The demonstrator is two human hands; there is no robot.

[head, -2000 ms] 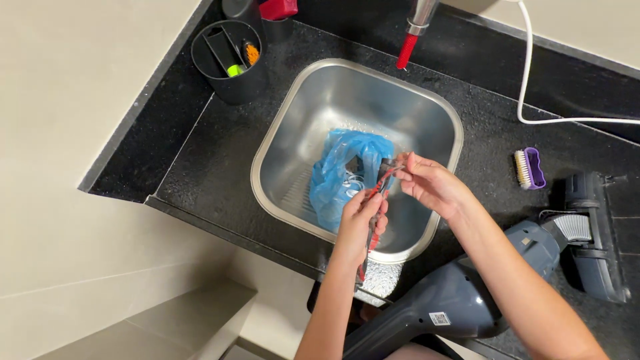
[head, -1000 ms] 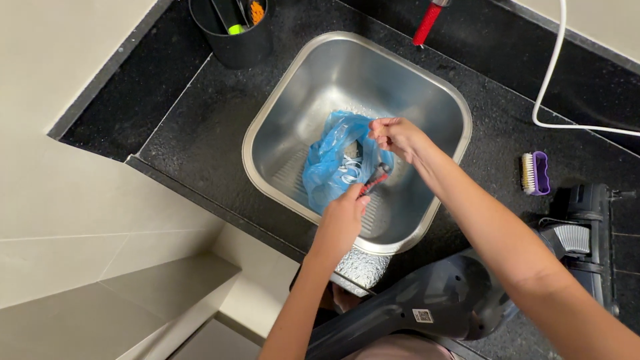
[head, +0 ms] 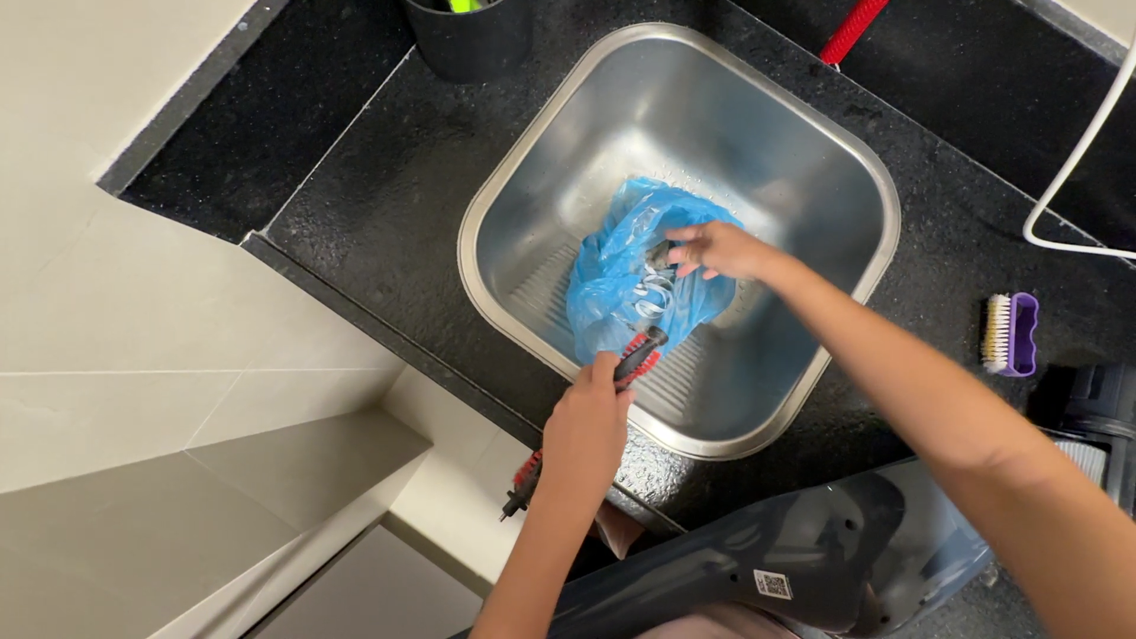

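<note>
My left hand [head: 587, 426] is closed around a vacuum cleaner's brush roll [head: 635, 358], black with red bristles; one end points over the sink, the other shows below the hand. A blue plastic bag [head: 612, 266] lies with its mouth open in the stainless steel sink [head: 781, 177]. White looped strands [head: 653, 293] and a dark grey clump [head: 658, 255] are inside it. My right hand [head: 717, 251] is over the bag's opening with fingers apart, close to the clump. Whether the fingertips touch the clump or a scrap is hard to tell.
A purple-handled scrub brush [head: 1023, 335] lies right of the sink. The dark grey vacuum cleaner body [head: 781, 550] crosses the counter's front, its head [head: 1100, 399] at the right edge. A black holder [head: 470, 40] stands at the back left, and a white cable [head: 1065, 169] hangs at the right.
My right hand has moved from the brush roll to over the bag's opening. The brush roll stays in my left hand, which has drawn back toward the sink's front rim.
</note>
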